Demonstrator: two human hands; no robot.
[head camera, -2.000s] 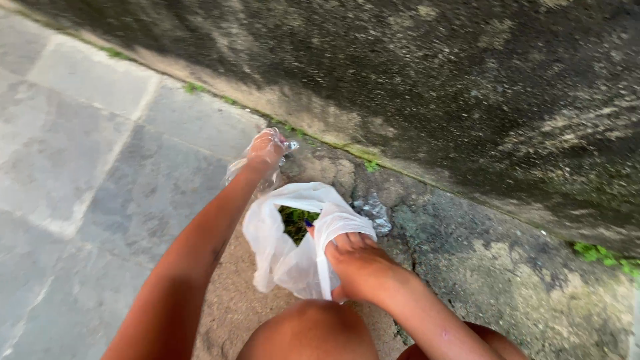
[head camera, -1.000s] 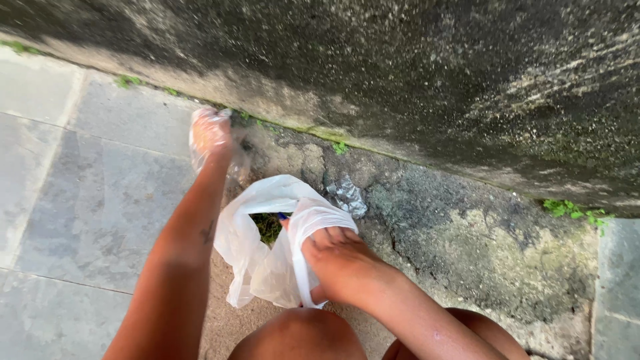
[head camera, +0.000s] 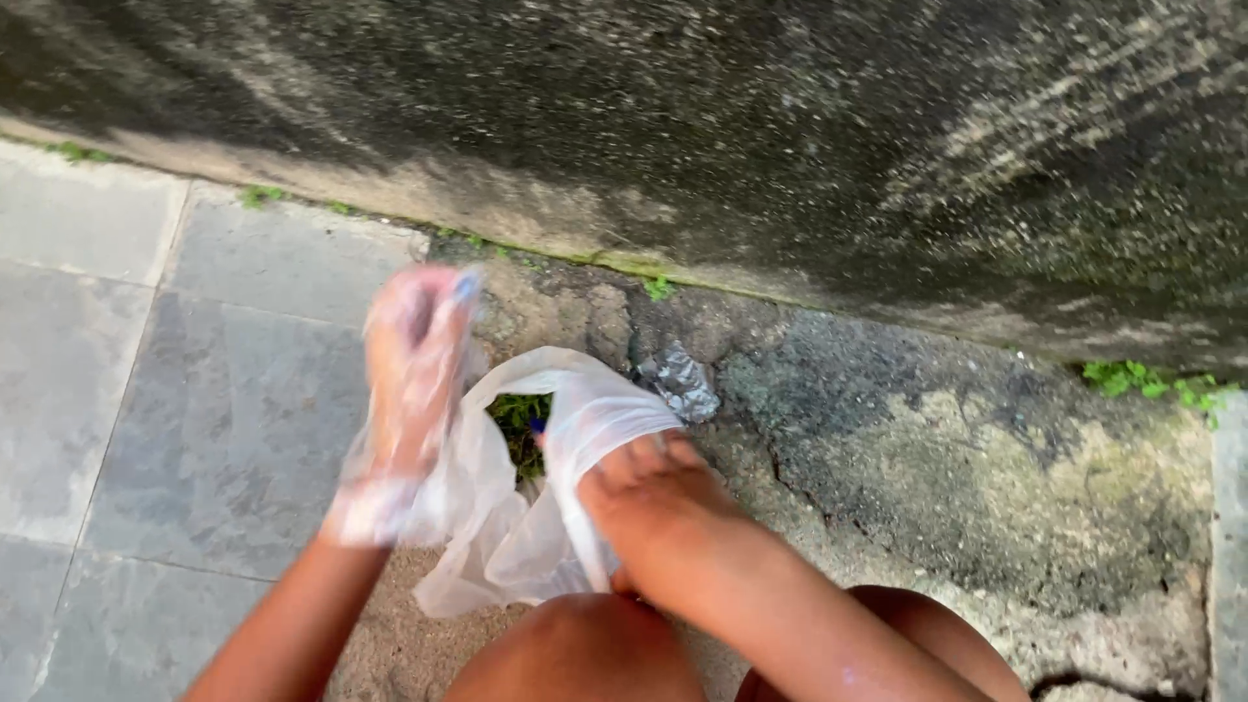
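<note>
A white plastic bag (head camera: 517, 546) stands open on the ground before my knees, with green plant matter (head camera: 517, 419) inside. My right hand (head camera: 653, 478) grips the bag's right rim, its fingers partly under the plastic. Just left of the bag, my left hand (head camera: 419, 341) wears a thin clear plastic glove (head camera: 390, 487) and is blurred. Its fingers are curled in; whether something small is between them cannot be told. Beyond the bag's far right rim lies a crumpled piece of silvery foil or plastic (head camera: 682, 382).
A dark, weathered concrete wall (head camera: 741, 146) runs across the far side. Small green weeds (head camera: 658, 288) grow along its foot, with more weeds (head camera: 1141, 378) at the right. Grey stone tiles (head camera: 224, 419) lie to the left, cracked concrete (head camera: 936, 468) to the right.
My left hand has come back from the foot of the wall to beside the bag. My right hand has stayed on the bag's rim.
</note>
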